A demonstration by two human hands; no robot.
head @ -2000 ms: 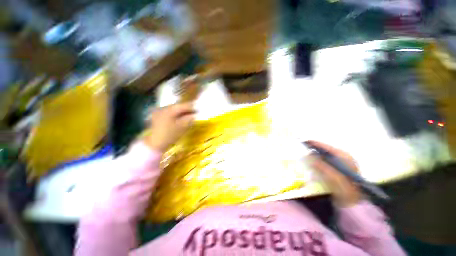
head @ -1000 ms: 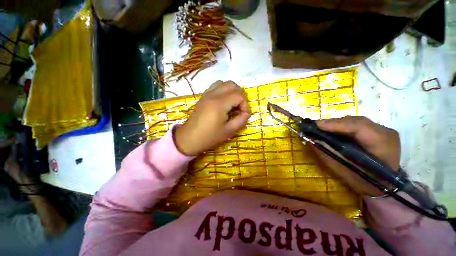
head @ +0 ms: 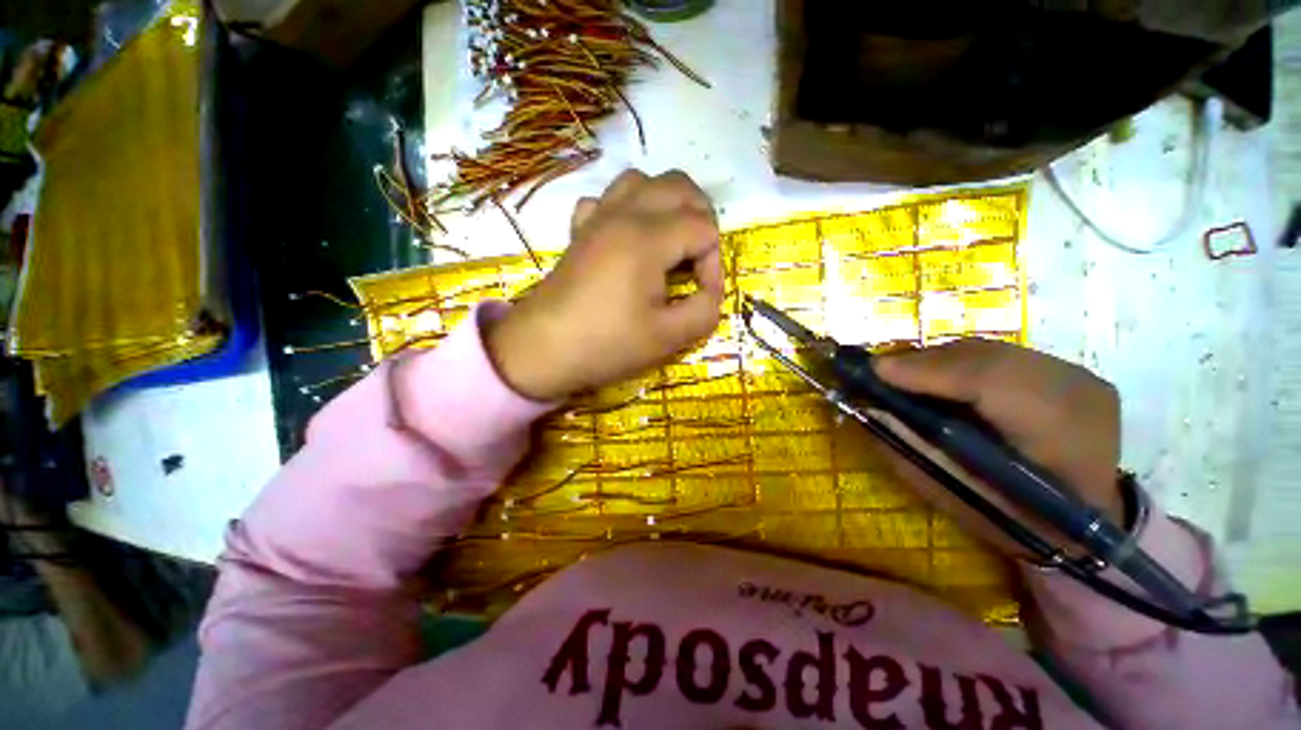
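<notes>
A shiny yellow panel with dark grid lines (head: 813,471) lies in front of me, with red-brown lead wires (head: 614,495) in rows across its left part. My right hand (head: 1020,414) holds a dark grey soldering iron (head: 970,442) with a thin dark line beside it; its tip is at the panel's upper middle, just right of my left fingers. My left hand (head: 621,292) is over the panel's upper left, thumb and fingers pinched together. What they pinch is too small and hidden to tell for sure.
A heap of loose wires (head: 557,100) lies beyond the panel. A dark-sided cardboard box (head: 913,160) stands at the back right. Stacked yellow sheets (head: 121,214) lie in a blue tray at left. A red loop (head: 1228,240) is on the white bench. Part of another person (head: 93,613) shows lower left.
The blurred view has cleared and shifted since the first frame. Since one second ago, the iron's tip has come closer to my left fingers. My left hand has moved slightly up the panel.
</notes>
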